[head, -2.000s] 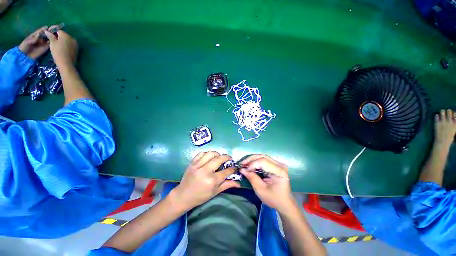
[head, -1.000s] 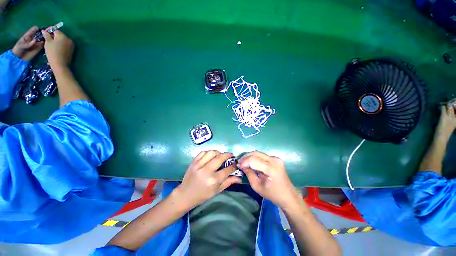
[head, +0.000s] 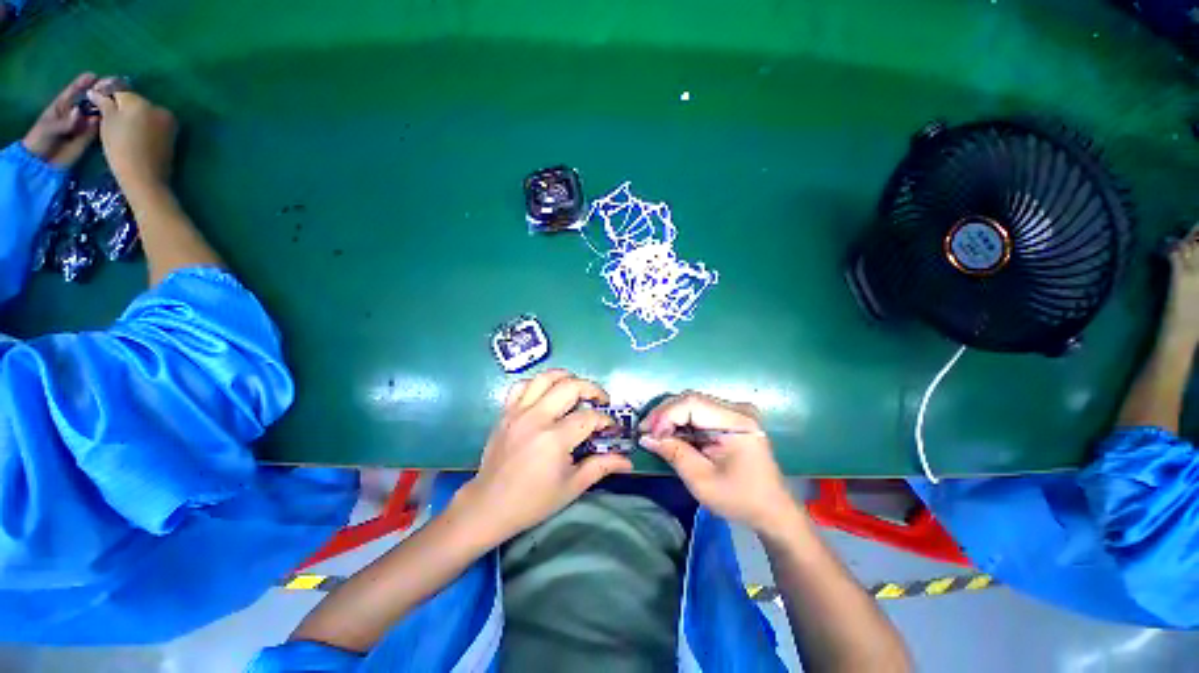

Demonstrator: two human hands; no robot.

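Observation:
My left hand (head: 550, 444) holds a small black housing (head: 611, 429) with pale detail at the table's front edge; my fingers cover part of it. My right hand (head: 710, 444) holds a slim tool (head: 723, 433) like a pen, its tip end at the right side of the housing. A housing with a pale rim (head: 521, 343) lies just beyond my left hand. A darker housing (head: 554, 199) lies further back. A tangled heap of thin white rings or cords (head: 652, 280) lies to the right of it.
A black desk fan (head: 995, 237) stands at right, its white cable (head: 928, 414) running to the green table's (head: 395, 276) front edge. A person in a blue smock (head: 158, 394) works at left beside a cluster of dark units (head: 90, 232). Another person's arm (head: 1161, 355) is at far right.
The slim tool shows more clearly in my right hand, lying nearly level. My left hand still holds the housing. The left neighbour's hands have shifted slightly. The whole view has shifted a little.

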